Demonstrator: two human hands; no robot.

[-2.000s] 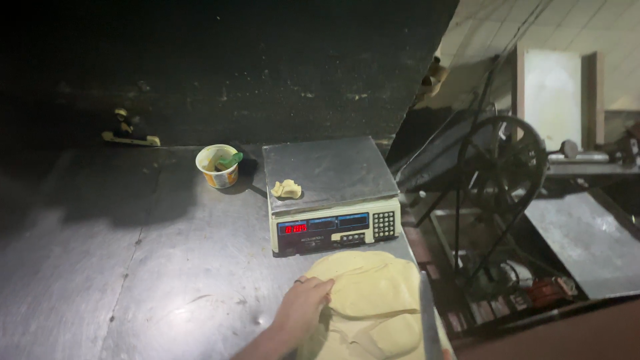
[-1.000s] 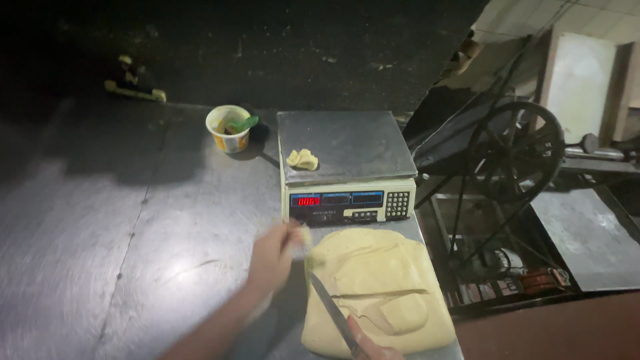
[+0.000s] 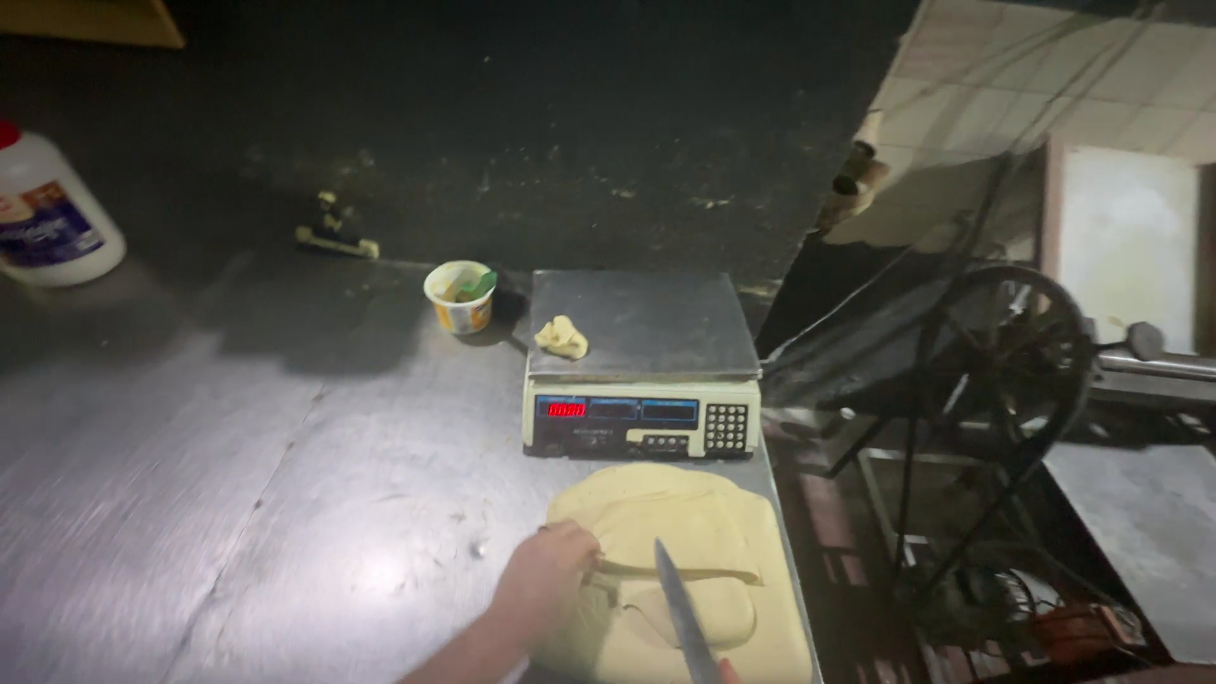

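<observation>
A large slab of pale dough (image 3: 665,513) lies on the metal table just in front of the digital scale (image 3: 646,418). My left hand (image 3: 551,575) has its curled fingers on the slab's left edge; the fingertips are partly hidden. A knife (image 3: 684,613) slants over the dough, blade tip pointing up and slightly left. Of my right hand (image 3: 728,671) only a fingertip shows beside the blade at the bottom edge. A cut line and a raised lump mark the slab's surface. One small dough piece (image 3: 562,337) rests on the scale's pan, at its left front.
A plastic tub (image 3: 461,309) with something green inside stands left of the scale. Further left is a white jug with a red lid (image 3: 57,214). The table's right edge runs beside the dough; beyond it is machinery with a large spoked wheel (image 3: 1007,366). A dark wall rises behind.
My left hand has moved from in front of the scale down to the dough's left edge. The knife, not visible two seconds ago, remains over the dough. The small piece stays on the pan.
</observation>
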